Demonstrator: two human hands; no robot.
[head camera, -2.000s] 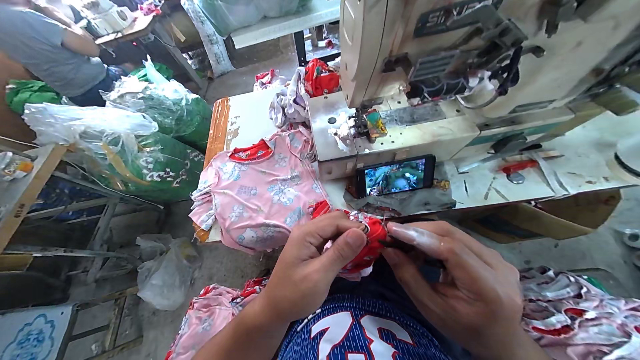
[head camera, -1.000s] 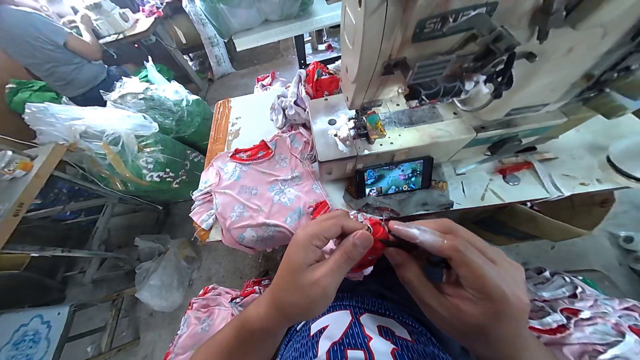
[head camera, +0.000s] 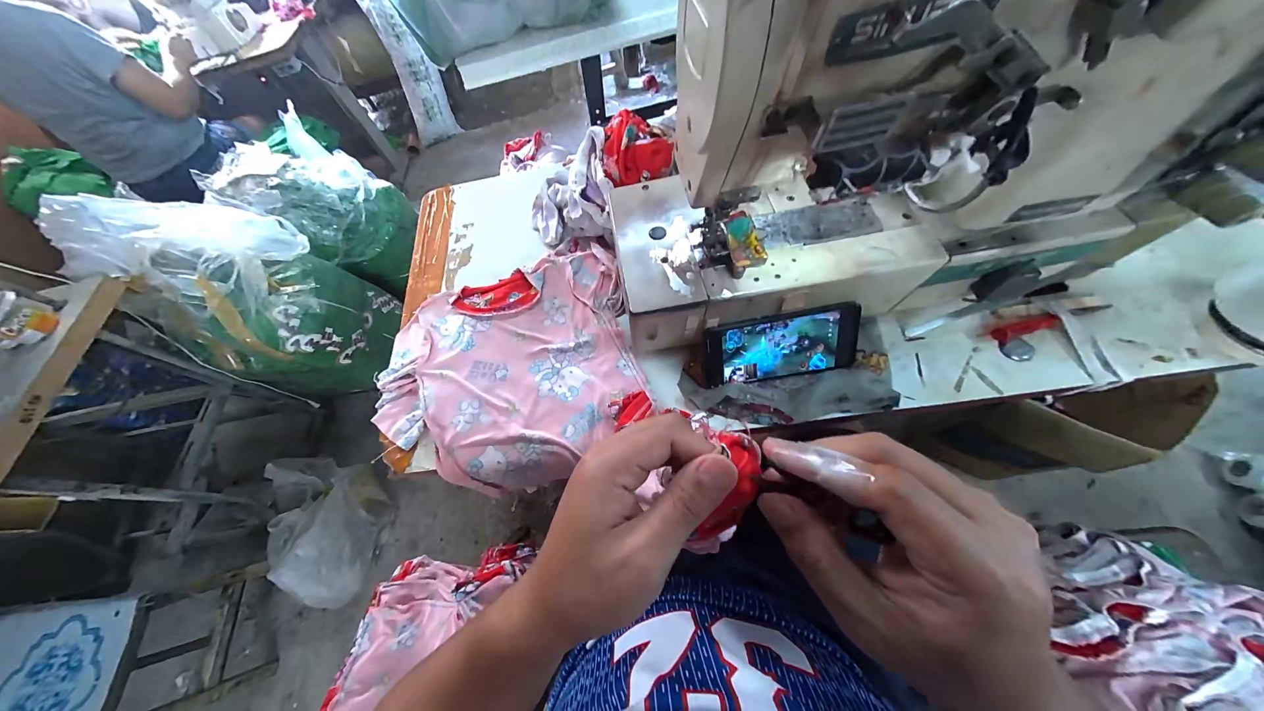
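Bunched red and pink fabric is pinched between the thumb and fingers of my left hand. Close against its right side is my right hand, with a whitish wrap on one finger and a small dark tool, partly hidden, in its grip. A pink printed shirt with a red collar lies spread on the work table, left of the industrial sewing machine. In front of the machine bed, a phone with a lit screen leans on its side.
More pink garments lie at lower left and lower right. Green sacks and a clear plastic bag stand at left. A person in grey sits beyond. Small tools with a red handle lie right of the phone.
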